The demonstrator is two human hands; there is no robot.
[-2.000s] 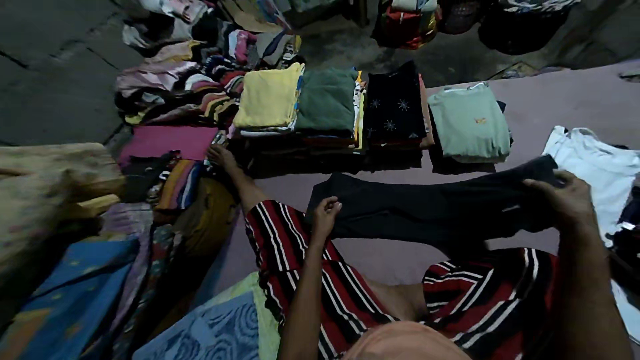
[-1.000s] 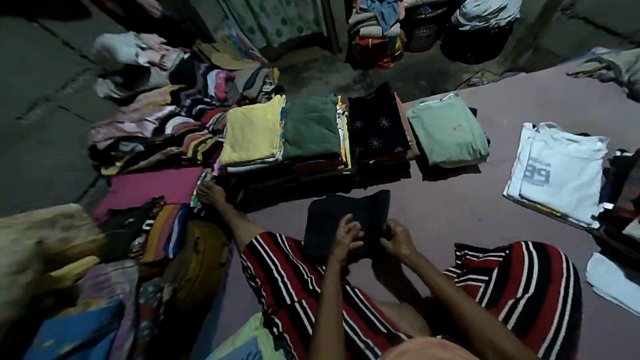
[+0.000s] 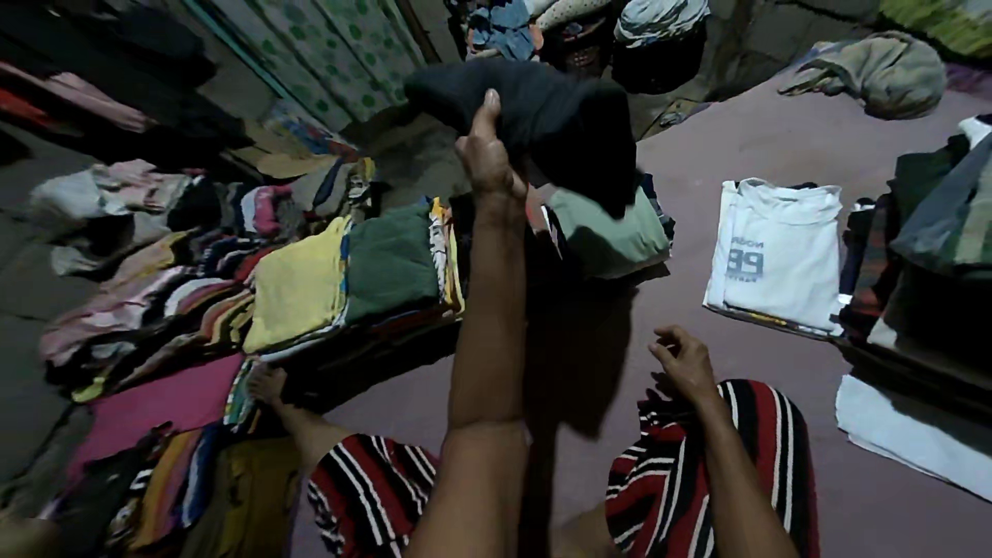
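Note:
My left hand (image 3: 490, 155) is raised at the end of an outstretched arm, its thumb over a folded black garment (image 3: 542, 116) held in the air. Under and behind that garment, a row of folded clothes shows a yellow shirt (image 3: 298, 287), a dark green one (image 3: 391, 267) and a light green one (image 3: 612, 232); the held garment and my forearm partly hide the row. My right hand (image 3: 683, 360) is low at the right, fingers loosely curled and holding nothing, just above my knee in striped red, black and white cloth (image 3: 767, 449).
A stack topped by a white printed T-shirt (image 3: 779, 260) lies to the right, beside a pile of dark clothes (image 3: 938, 232). A loose heap of clothes (image 3: 155, 302) and a pink folded cloth (image 3: 167, 399) are at the left. A crumpled cloth (image 3: 899, 74) lies at the back right.
The black garment was stretched long between both hands, then folded small near my lap. My left hand has lifted it forward over the row, and my right hand has let go. The view has shifted.

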